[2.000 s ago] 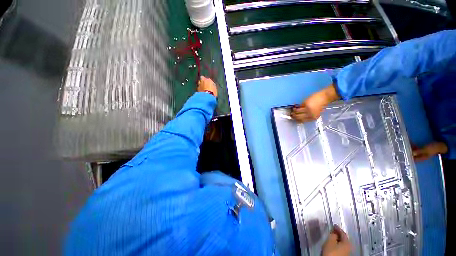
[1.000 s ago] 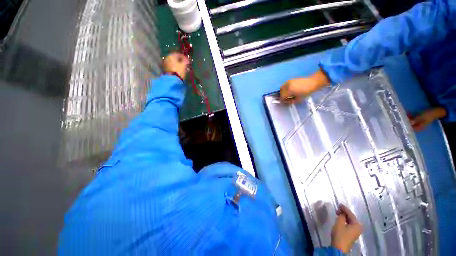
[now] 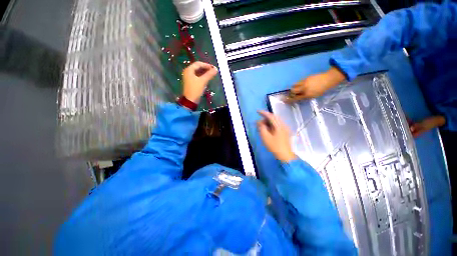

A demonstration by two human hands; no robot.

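Note:
My left hand, with a dark red wrist band, is raised over the green mat beside the rail. Its thumb and fingertips are pinched together; whether a wire lead is between them cannot be told. Red wire leads with white plug ends lie in a tangle beyond it. My right hand is over the near left edge of the silver back panel, blurred, fingers bent; I cannot see if it holds anything. The panel lies on blue padding.
Another person's hand is at the panel's far left corner, the other at its far edge. Tall translucent trays stand at left. A white roll is on the mat. Metal rollers lie beyond; a pale rail runs between.
My left hand has come back from the wire tangle toward the rail. My right hand has moved up from the lower panel to its left edge. The other person's hands have barely moved.

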